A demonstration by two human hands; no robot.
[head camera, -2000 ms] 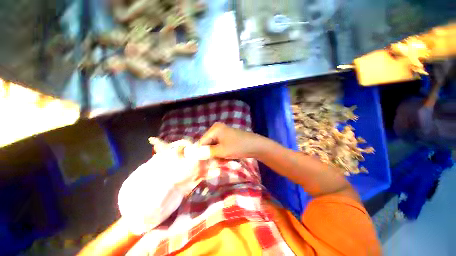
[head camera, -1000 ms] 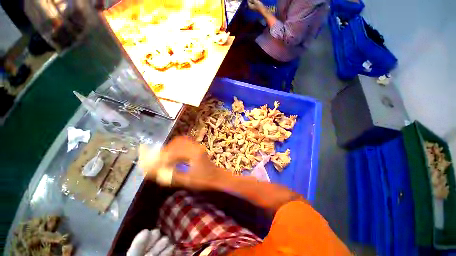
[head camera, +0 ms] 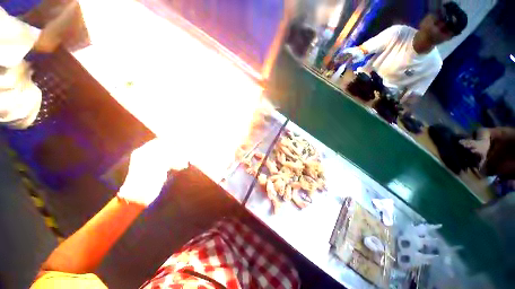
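My left hand (head camera: pixel 148 172), in a white glove, reaches to the front edge of the glaring lit box (head camera: pixel 186 84). Its fingers wash out in the glare, so I cannot tell whether it holds anything. My right hand is out of the picture. A pile of tan moulded limbs (head camera: pixel 291 172) lies on the shiny metal bench (head camera: pixel 271 211), right of the lit box. Farther right is the stained work board (head camera: pixel 361 245) with a small white round cup (head camera: pixel 373 243) on it.
A white holder with round holes (head camera: pixel 420 245) and a crumpled white tissue (head camera: pixel 384 210) lie beside the board. A black cable (head camera: pixel 265 162) crosses the bench. Behind is a green divider (head camera: pixel 350 124), with a person in a white shirt (head camera: pixel 404 59) beyond. Another person's arm (head camera: pixel 56 28) is at top left.
The view has swung left, from the blue crate and orange-lit box to the glaring box. My left hand has moved from the lap to that box. My right hand has left the picture.
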